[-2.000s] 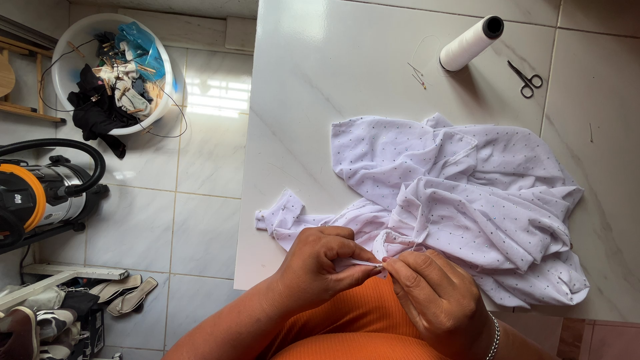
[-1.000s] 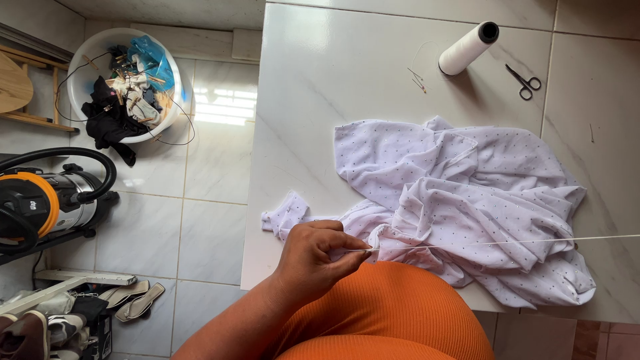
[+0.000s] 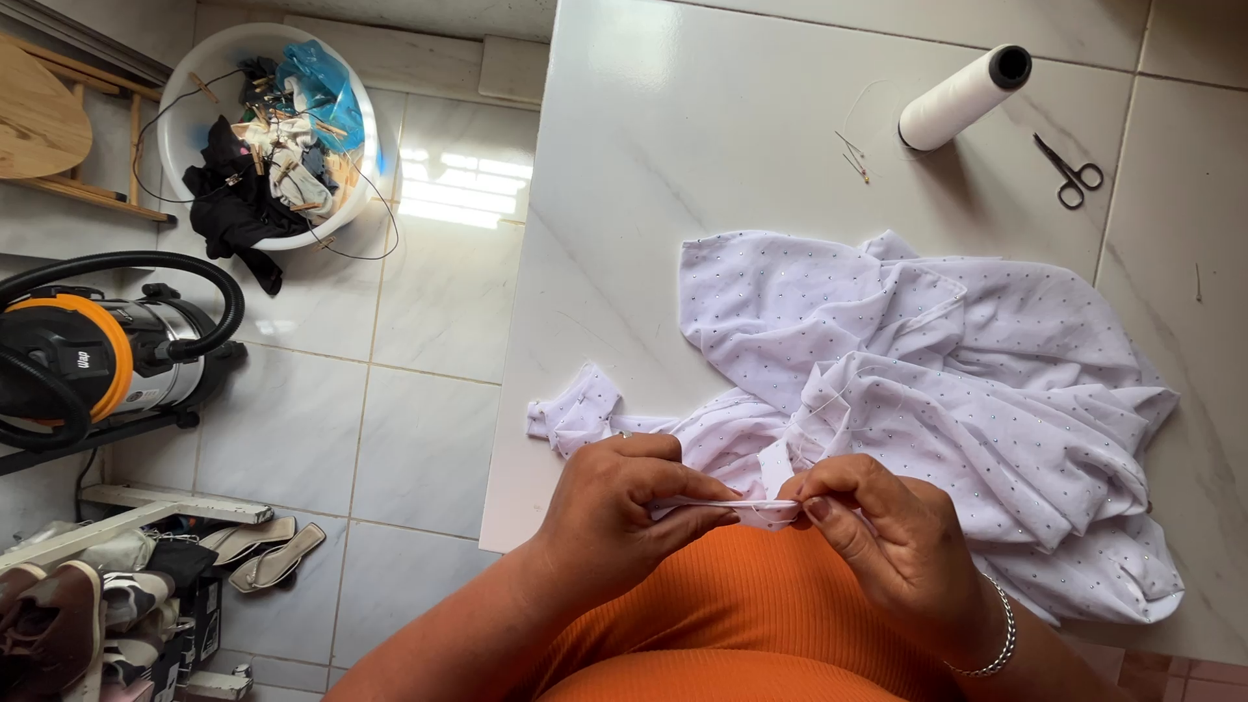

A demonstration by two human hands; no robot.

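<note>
White fabric dotted with small shiny studs point(image 3: 985, 409) lies bunched on the marble-patterned table point(image 3: 624, 244). Near the table's front edge, my left hand point(image 3: 624, 497) pinches a narrow folded strip of this fabric between thumb and fingers. My right hand point(image 3: 868, 526), with a chain bracelet at the wrist, grips the strip's other end, close to the left fingertips. Whether a needle is between the right fingers cannot be told. A gathered end of the cloth point(image 3: 580, 409) rests to the left. Behind the fabric stand a cone of white thread point(image 3: 960, 99) and small scissors point(image 3: 1071, 177).
Several pins point(image 3: 855, 159) lie left of the thread cone; another pin or needle point(image 3: 1198, 283) lies far right. On the floor at left are a white basin point(image 3: 175, 127) of cloths and clothespins, a vacuum cleaner point(image 3: 156, 351), and a rack point(image 3: 185, 505) with shoes.
One second ago my right hand was out of view, with a thread stretched to the right from the cloth at my left hand. Now the right hand is back at the fabric strip.
</note>
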